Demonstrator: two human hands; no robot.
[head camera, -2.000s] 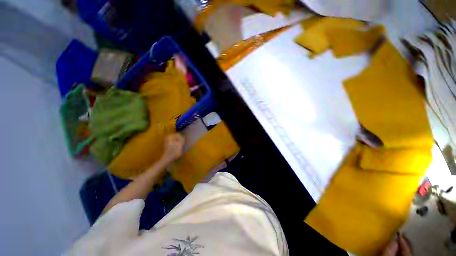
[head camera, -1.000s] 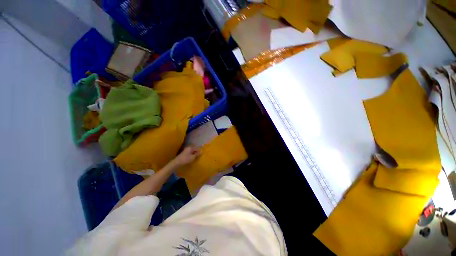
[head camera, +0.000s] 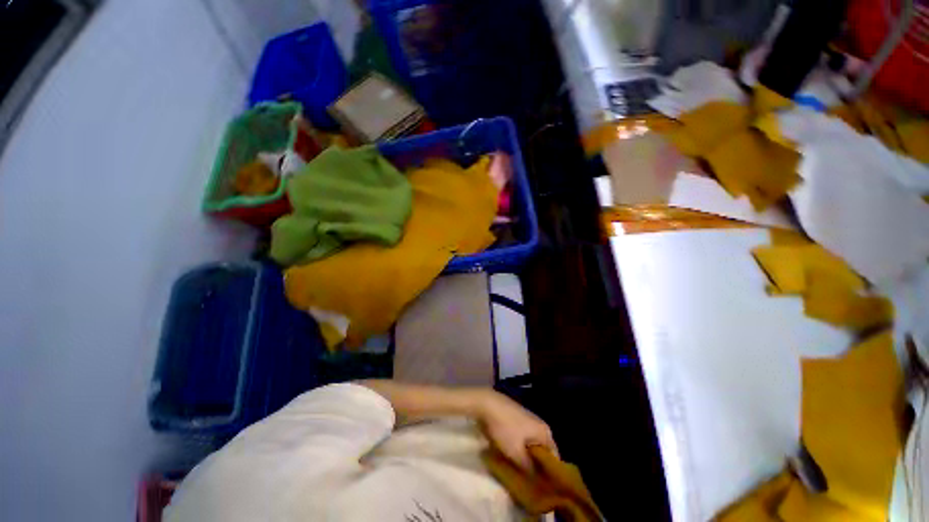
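My left hand (head camera: 517, 426) is low in the middle of the view, in front of my shirt, closed on a mustard piece (head camera: 550, 485) that hangs crumpled from it. My right hand is not in view. A large mustard panel (head camera: 854, 408) lies on the white table (head camera: 677, 347) at right, with more mustard fabric at the bottom edge. A small dark and grey object (head camera: 810, 469) lies at the panel's edge; I cannot tell what it is. Small mustard pieces (head camera: 810, 275) lie above the panel.
A blue basket (head camera: 525, 194) at centre holds mustard cloth (head camera: 407, 255) with green fabric (head camera: 351, 199) over it. A brown board (head camera: 443, 326) is below it. A green basket (head camera: 219, 168), an open carton (head camera: 377, 107) and a dark blue crate (head camera: 158, 357) stand left. A red object (head camera: 886, 51) is top right.
The view has turned, and the baskets appear further right. My left hand has lifted the mustard piece off the brown board and brought it towards my body. My right hand, at the bottom edge earlier, is out of view.
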